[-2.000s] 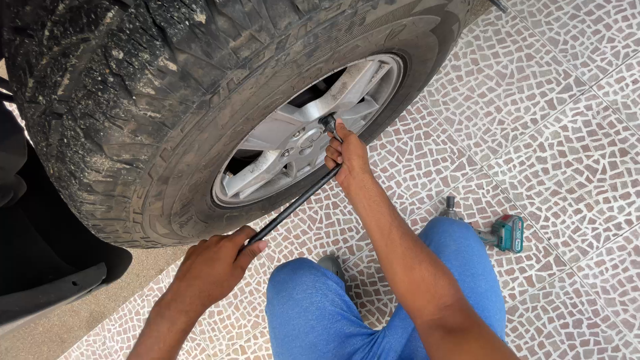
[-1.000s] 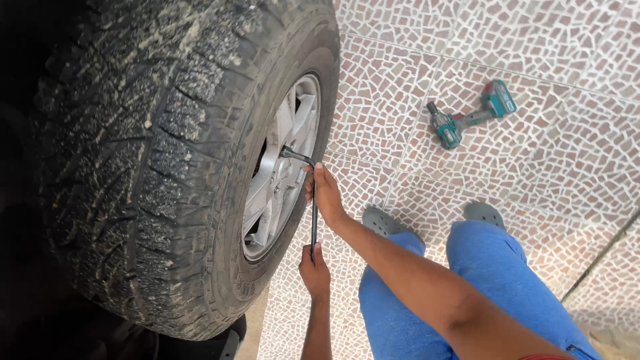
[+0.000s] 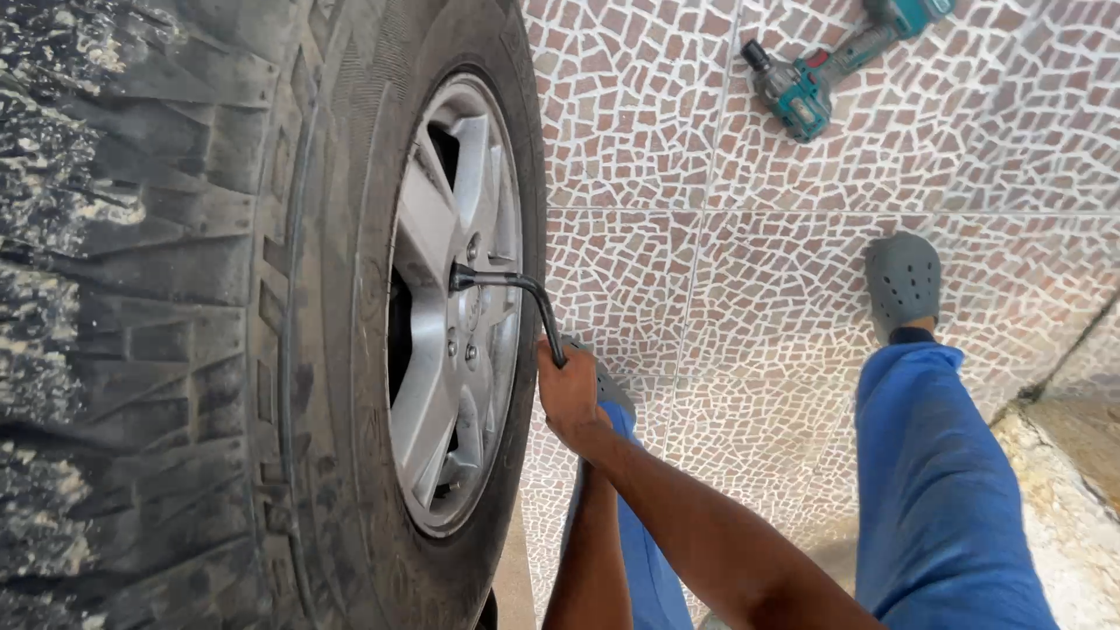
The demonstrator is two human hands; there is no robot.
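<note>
A black L-shaped lug wrench [image 3: 538, 297] has its socket end against a lug position on the silver alloy wheel [image 3: 429, 324], beside the hub centre. My right hand [image 3: 569, 385] is closed around the wrench just below its bend. Below it, my left forearm [image 3: 595, 534] rises to the same spot, but my left hand is hidden behind the right hand and wrist. Other lug nuts [image 3: 471, 352] show around the centre. The wheel carries a large off-road tire [image 3: 324, 367] with pale dirt on its tread.
A teal cordless impact wrench [image 3: 809, 87] lies on the mosaic tile floor [image 3: 770, 289] at the upper right. My feet wear grey clogs, one [image 3: 906, 284] out to the right and the other near the tire. A rough stone edge [image 3: 1050, 490] borders the floor at lower right.
Two seconds ago my left hand gripped the handle well away from my right; now the arms overlap at the wrench. My right foot stands farther out to the side. The view has moved closer to the wheel.
</note>
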